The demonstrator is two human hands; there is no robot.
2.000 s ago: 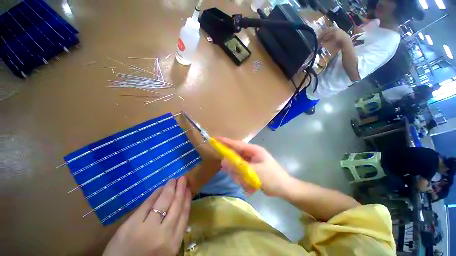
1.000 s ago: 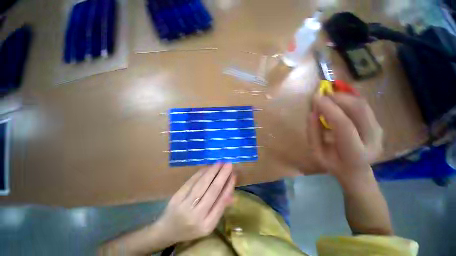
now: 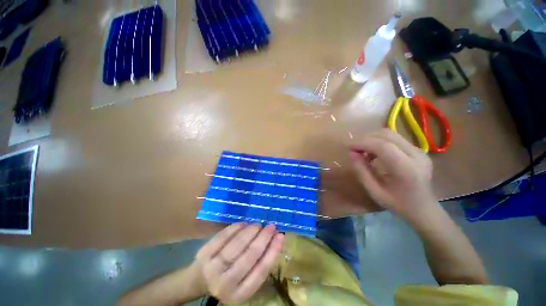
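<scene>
A blue solar cell [image 3: 258, 190] with pale stripes and ribbon ends past its left and right edges is in front of me, over the near part of the table. My left hand [image 3: 240, 258] grips its near edge with the fingertips. My right hand [image 3: 392, 173] is right of the cell, fingers bent; whether a small thing is between them cannot be told. Scissors [image 3: 413, 113] with one yellow and one red handle lie just beyond it. A loose pile of tabbing ribbon [image 3: 311, 94] lies beyond the cell.
A white flux bottle [image 3: 375, 52] stands at the far right, by the black iron stand [image 3: 426, 37] and sponge tray [image 3: 444, 75]. A dark soldering station [image 3: 521, 89] is at the right edge. Stacks of cells [image 3: 133, 45] lie at the far left. A framed dark panel [image 3: 17, 190] is at the left edge.
My right hand has let go of the scissors, which now lie on the table, and has moved a little nearer. The cell is tilted and has come closer to my body with my left hand.
</scene>
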